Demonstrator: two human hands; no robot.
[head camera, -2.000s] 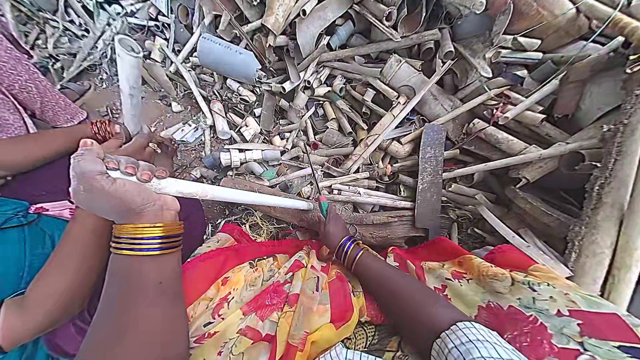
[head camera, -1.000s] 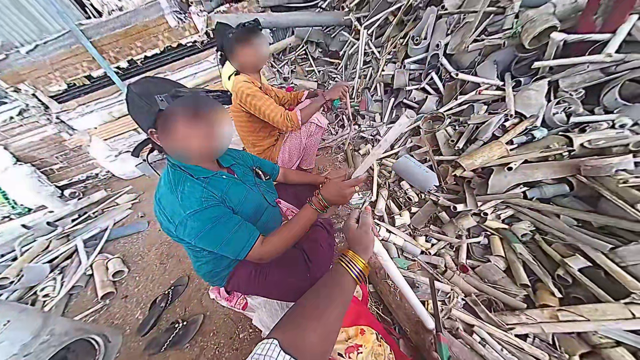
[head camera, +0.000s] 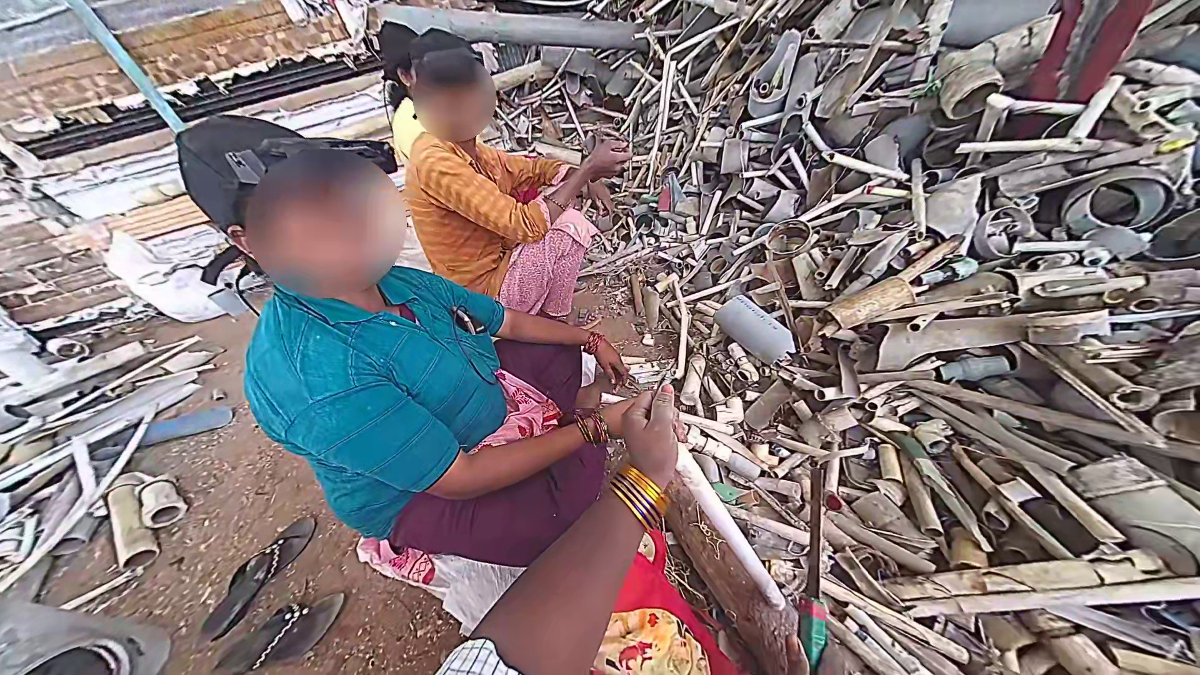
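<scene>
My left hand (head camera: 652, 436), with gold and purple bangles on its wrist, is closed around the upper end of a white plastic pipe (head camera: 731, 534). The pipe slants down to the right along a brown log (head camera: 701, 553). At the bottom edge only a small part of my right hand (head camera: 796, 656) shows, beside the green and red handle of a bladed hand tool (head camera: 812, 633). Its narrow dark blade points up, close to the pipe's lower end. A co-worker's hand (head camera: 614, 412) is right beside my left hand; their other hand (head camera: 611, 362) is lowered over the scraps.
A co-worker in a teal shirt (head camera: 375, 375) sits close on the left, another in orange (head camera: 478, 206) beyond. Cut pipe scraps (head camera: 937, 375) heap up along the right. Sandals (head camera: 281, 633) and more pipe pieces (head camera: 131, 525) lie on the ground at lower left.
The view swung up and left after the oldest frame. The near co-worker's hands held up a pale strip one second ago; they are lower now, and that strip no longer shows in them.
</scene>
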